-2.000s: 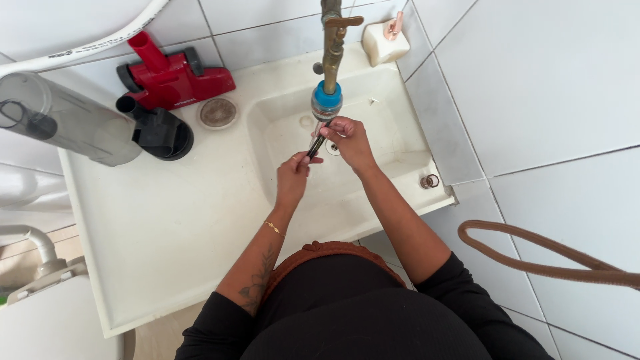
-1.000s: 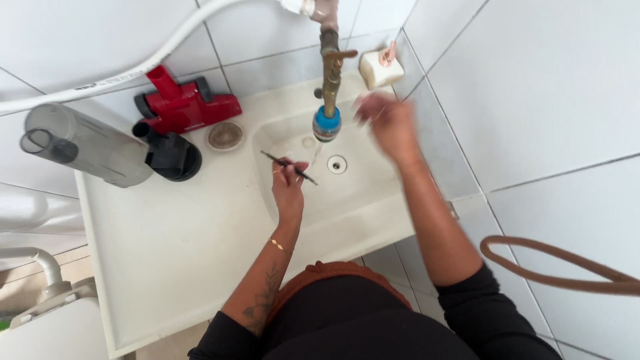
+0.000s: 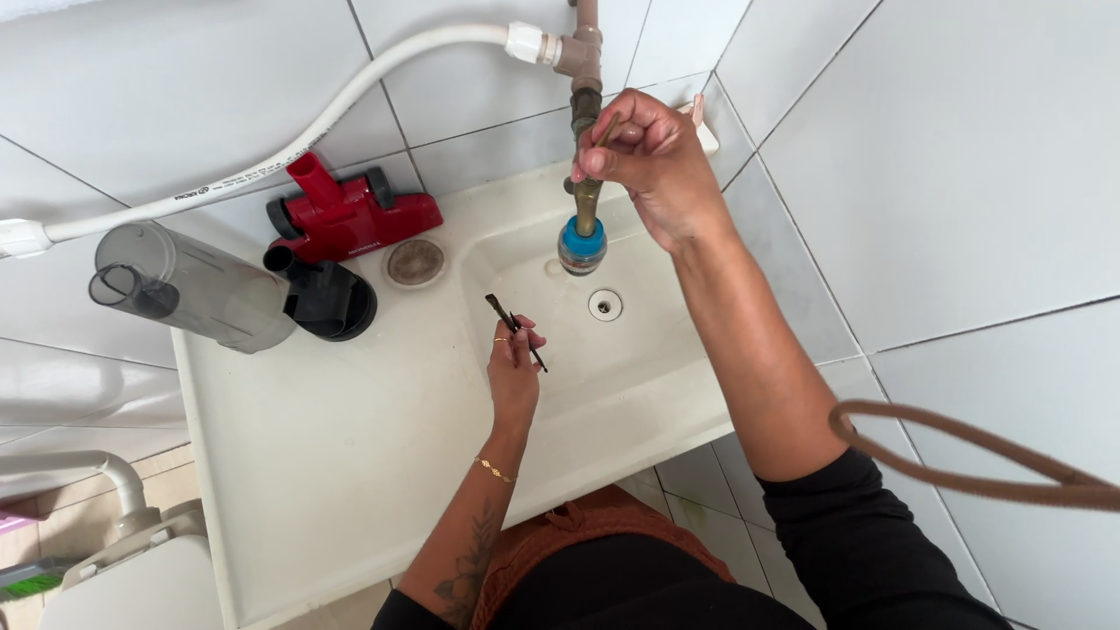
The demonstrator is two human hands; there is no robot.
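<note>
My left hand (image 3: 516, 367) holds a thin dark brush (image 3: 500, 308), its flat tip pointing up and left, over the left side of the white sink basin (image 3: 647, 359). My right hand (image 3: 643, 157) is raised at the brass tap, its fingertips on the tap's handle (image 3: 608, 129). Below it the tap's spout (image 3: 587, 206) ends in a blue and clear filter nozzle (image 3: 583, 246). No running water shows under the nozzle. The drain (image 3: 605, 304) lies in the basin floor.
On the counter (image 3: 341, 455) stand a red vacuum floor head (image 3: 359, 214), a clear grey vacuum canister (image 3: 197, 284), a black vacuum part (image 3: 328, 302) and a round dish (image 3: 416, 263). A white hose (image 3: 350, 96) runs along the tiled wall. A brown strap (image 3: 962, 477) hangs at right.
My right hand has left the brush and risen to the tap handle. The brush stays in my left hand. The ringlike thing on the sink's right rim is now out of sight.
</note>
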